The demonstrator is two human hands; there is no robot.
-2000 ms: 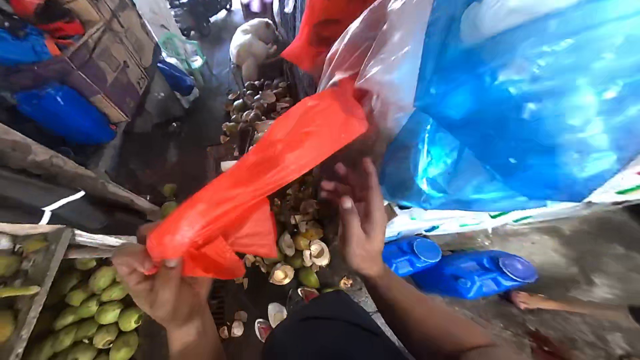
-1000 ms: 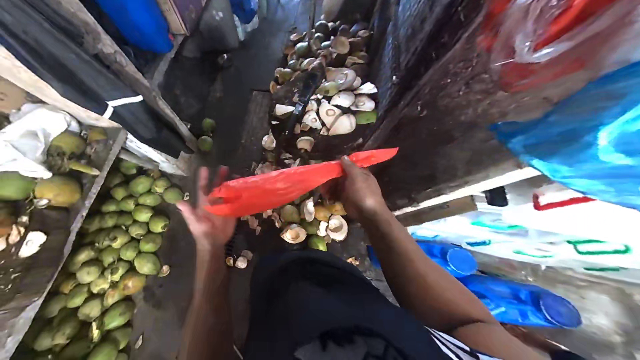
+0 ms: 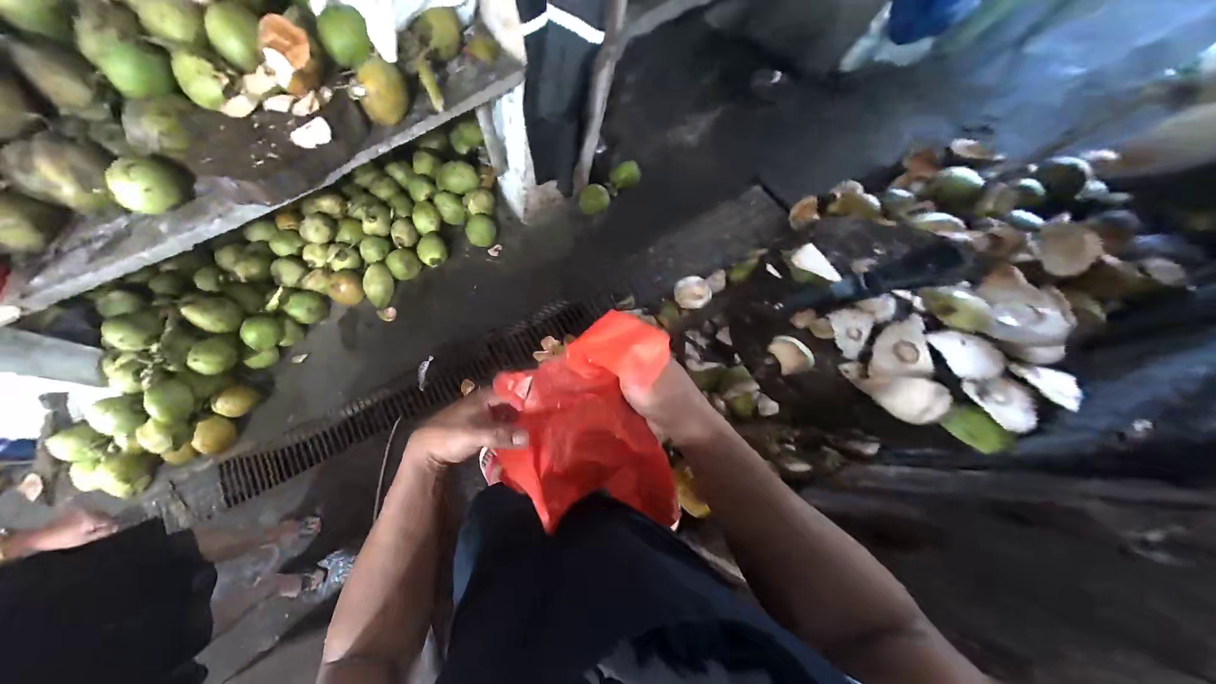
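Observation:
A red plastic bag [image 3: 589, 427] spreads out in front of my body, its lower end hanging over my dark clothing. My left hand [image 3: 470, 427] grips its left edge, with fingertips partly behind the film. On the other side my right hand [image 3: 665, 399] is at the upper part of the bag; its fingers are covered by the red plastic, and the bag is held between both hands. Whether anything is inside the bag cannot be seen.
Green coconuts [image 3: 375, 223] are heaped on the floor beneath a wooden shelf [image 3: 237, 214] bearing more coconuts. A metal drain grating [image 3: 332, 437] crosses the floor. Cut coconut husks [image 3: 912, 370] lie at right. Another person's dark clothing [image 3: 104, 608] shows at lower left.
The red bag was stretched long between my hands; now it is spread wider and lower, close to my body, with my hands nearer each other. The view has swung left towards the coconut shelf.

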